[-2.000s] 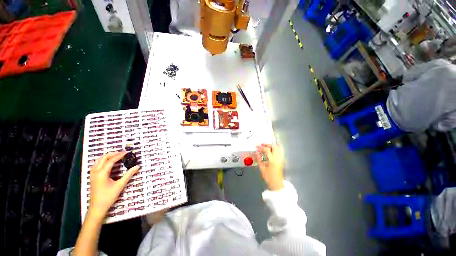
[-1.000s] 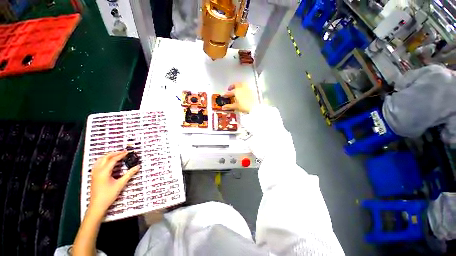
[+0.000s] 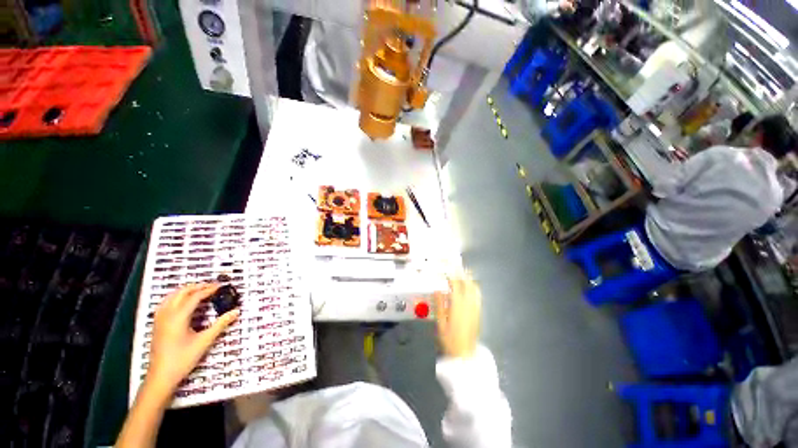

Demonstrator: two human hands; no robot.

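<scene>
My left hand [image 3: 185,331] holds a round black housing [image 3: 225,299] between thumb and fingers, over the white parts tray [image 3: 262,385] with its rows of small dark-red pieces. My right hand [image 3: 458,313] is at the front right edge of the machine, beside the red button [image 3: 422,310]; its fingertips cover that corner, and I cannot tell if it touches anything. Four orange-brown fixture blocks sit on the white bed; the upper right block [image 3: 386,206] and lower left block [image 3: 338,229] hold black parts. The lower right block [image 3: 388,237] is redder.
The gold press head [image 3: 382,96] hangs above the bed. A thin dark stick [image 3: 418,206], loose black specks [image 3: 305,157] and a small brown block [image 3: 422,137] lie on the bed. Left are a black blister tray [image 3: 44,332] and an orange-red tray [image 3: 74,79]. A person [image 3: 713,201] sits at right.
My right hand has left the upper right fixture block and moved back to the machine's front right edge. My left hand still holds the housing over the tray. The camera view has shifted slightly.
</scene>
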